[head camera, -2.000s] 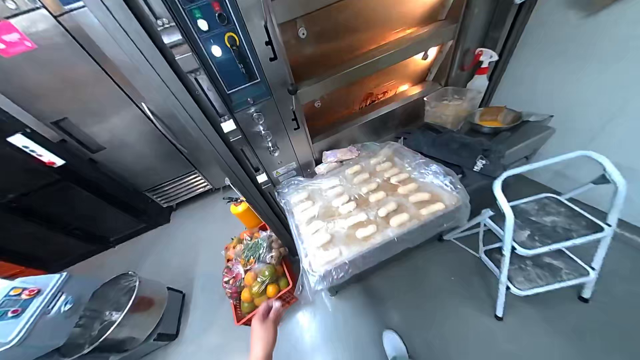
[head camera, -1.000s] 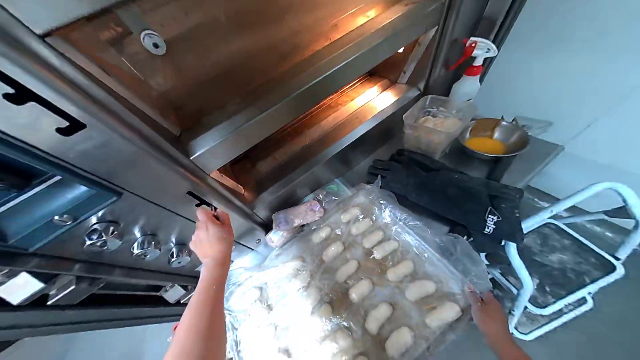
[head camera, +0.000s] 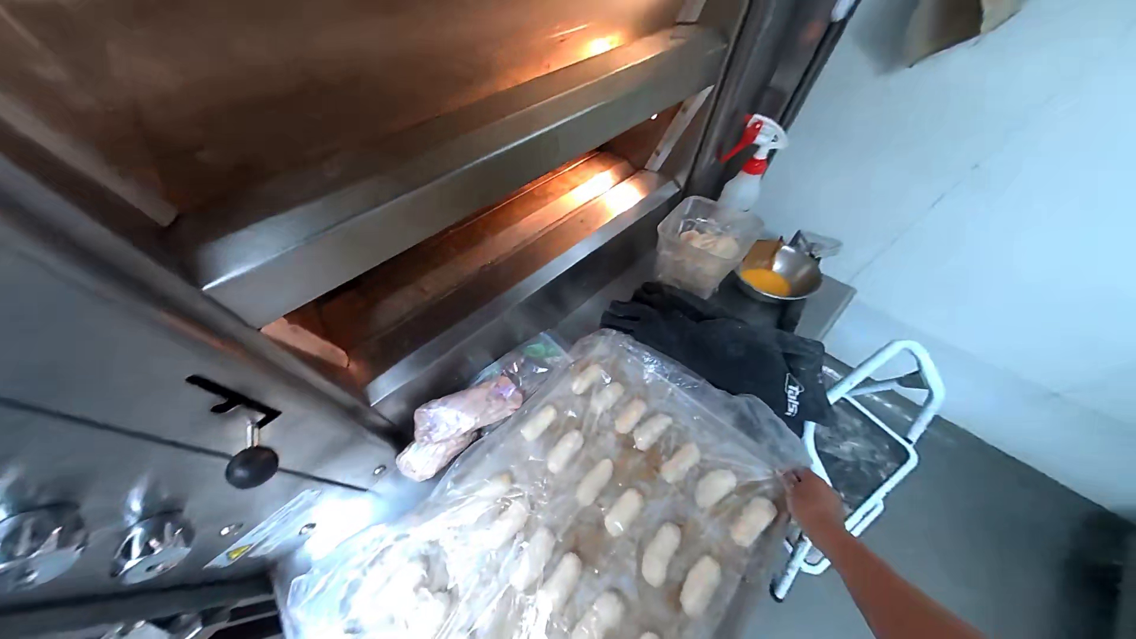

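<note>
My right hand (head camera: pixel 812 501) holds the right edge of a clear plastic sheet (head camera: pixel 737 408), its fingers closed at the tray's right side. Under the sheet, rows of pale oblong dough pieces (head camera: pixel 661 550) lie on a tray, several of them blurred by glare at the lower left. My left hand is out of view. Beside the tray's far left corner lies a plastic-wrapped pinkish package (head camera: pixel 466 410). Black oven gloves (head camera: pixel 710 342) rest just beyond the tray.
The deck oven (head camera: pixel 461 177) stands ahead, lit inside, with a black-knobbed lever (head camera: pixel 252 466) at left. Behind the gloves are a plastic tub (head camera: pixel 706 244), a spray bottle (head camera: pixel 745 173) and a metal bowl with yellow liquid (head camera: pixel 781 271). A white step stool (head camera: pixel 923 390) stands right.
My left hand, near the oven's lever a second ago, has left the view. My right hand remains at the tray's right edge. The view has moved nearer to the oven and tray since two seconds ago.
</note>
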